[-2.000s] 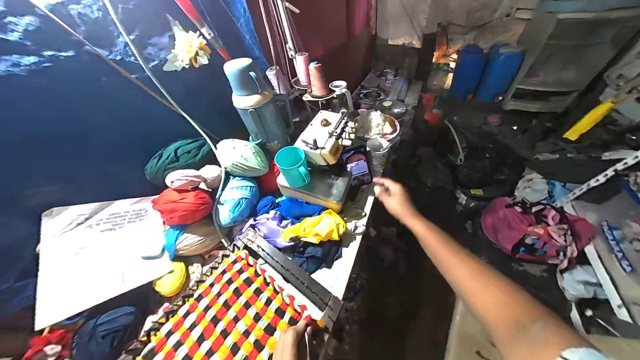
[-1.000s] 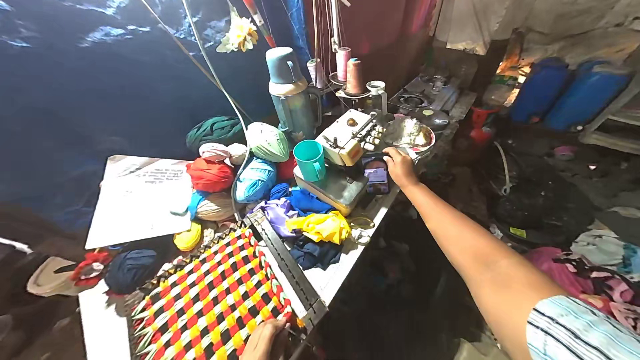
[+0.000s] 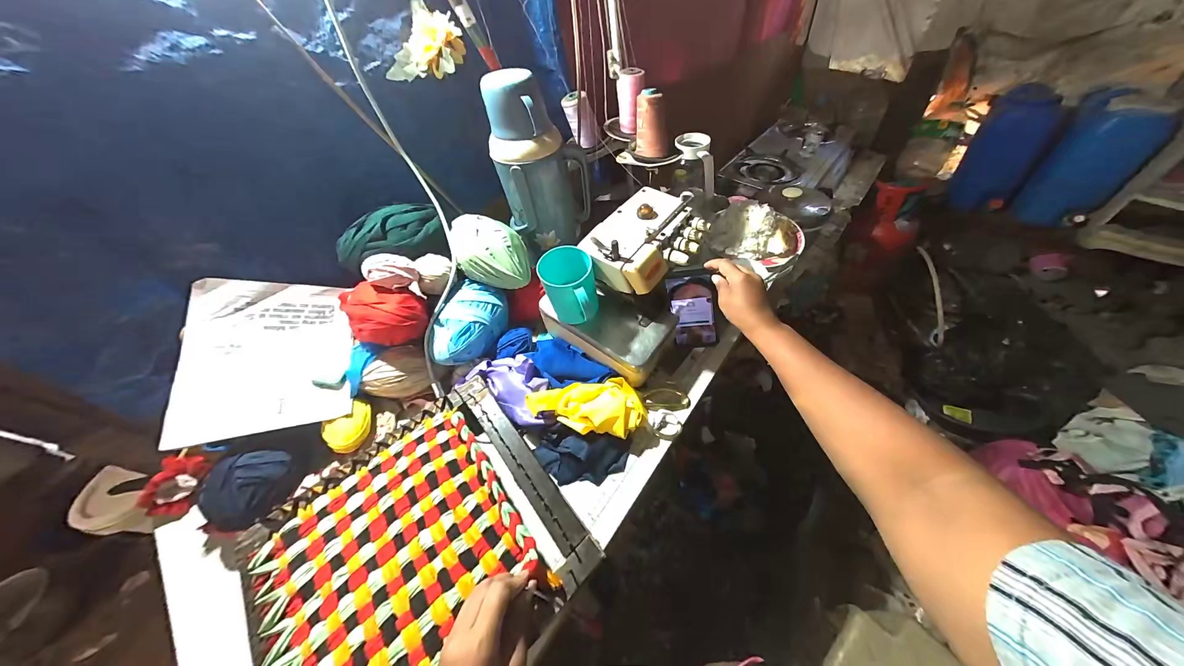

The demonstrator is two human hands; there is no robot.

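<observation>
A woven mat of red, yellow, black and pale fabric strips (image 3: 398,546) lies on a dark loom frame (image 3: 532,481). My left hand (image 3: 490,620) rests at the mat's lower right edge, its fingertips partly hidden. My right hand (image 3: 742,294) reaches forward beside a smartphone (image 3: 693,310) with a lit screen, fingers bent near its upper right edge; whether it touches the phone cannot be told. A teal plastic mug (image 3: 568,283) stands on a metal-topped scale (image 3: 615,333), left of the phone. Yellow cloth (image 3: 592,407) lies in front of the scale.
Balls of fabric yarn (image 3: 384,313) and a white board with writing (image 3: 259,361) lie at the left. A thermos flask (image 3: 535,166), an overlock sewing machine (image 3: 638,236), thread cones (image 3: 651,125) and a bowl (image 3: 768,236) stand behind. Blue jugs (image 3: 1004,148) stand on the far right.
My right hand has moved forward from beside the table edge to the phone. My left hand stays at the mat's edge. The view has turned to the right.
</observation>
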